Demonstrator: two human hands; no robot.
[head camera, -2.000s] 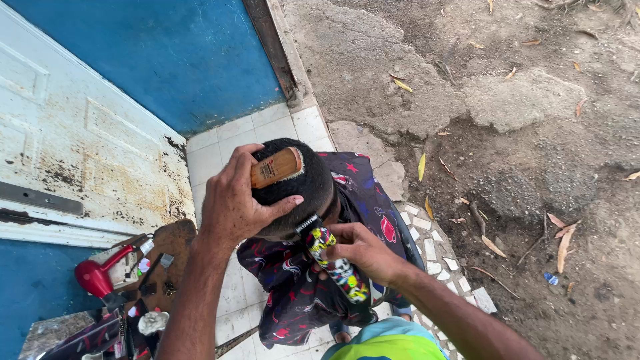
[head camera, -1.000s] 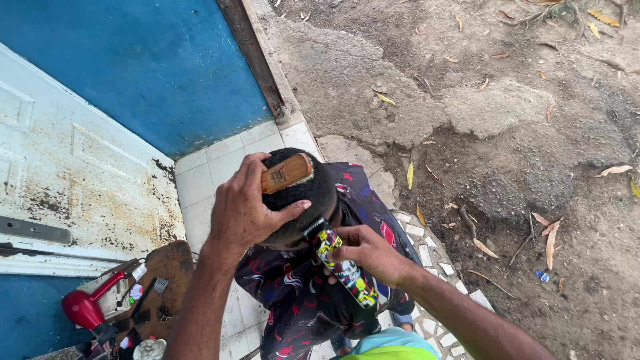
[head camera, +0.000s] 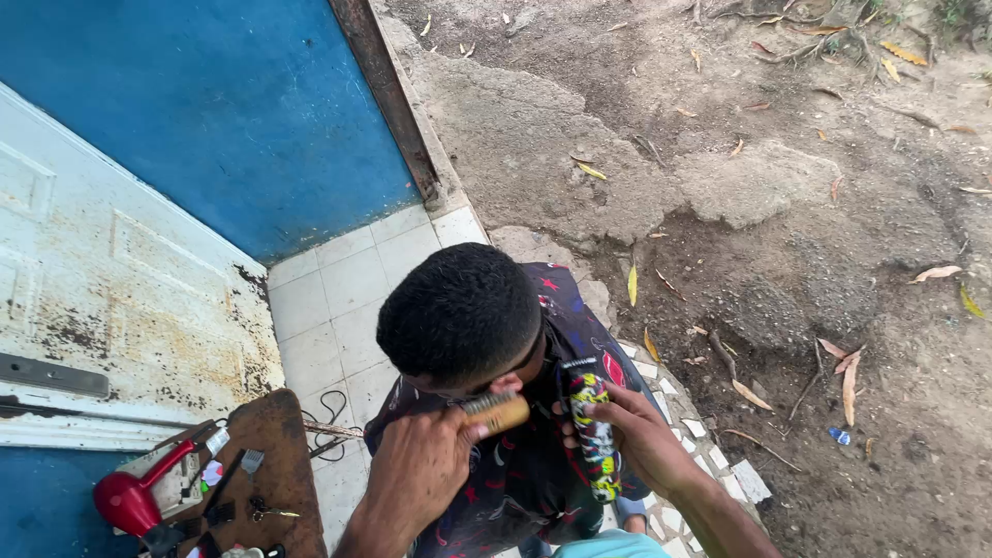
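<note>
A seated person's head (head camera: 461, 310) with short black hair is at the centre, above a dark patterned barber's cape (head camera: 504, 473). My left hand (head camera: 434, 461) holds a wooden-backed hairbrush (head camera: 500, 415) beside the person's ear, with the bristles toward the head. In my right hand (head camera: 632, 426) is a hair clipper (head camera: 595, 434) with a bright multicoloured body. Its toothed blade points up, in front of the person and apart from the hair. The face is mostly hidden from above.
A worn brown table (head camera: 275, 473) at the lower left bears a red hair dryer (head camera: 136, 492), scissors (head camera: 271, 510) and a small brush (head camera: 252, 461). A rusty white door (head camera: 139, 287) and a blue wall (head camera: 232, 116) stand left. Broken tile paving (head camera: 717, 457) borders the dirt ground at right.
My left hand has moved the hairbrush from the top of the head down beside the ear. My right hand has drawn the clipper away from the head's edge.
</note>
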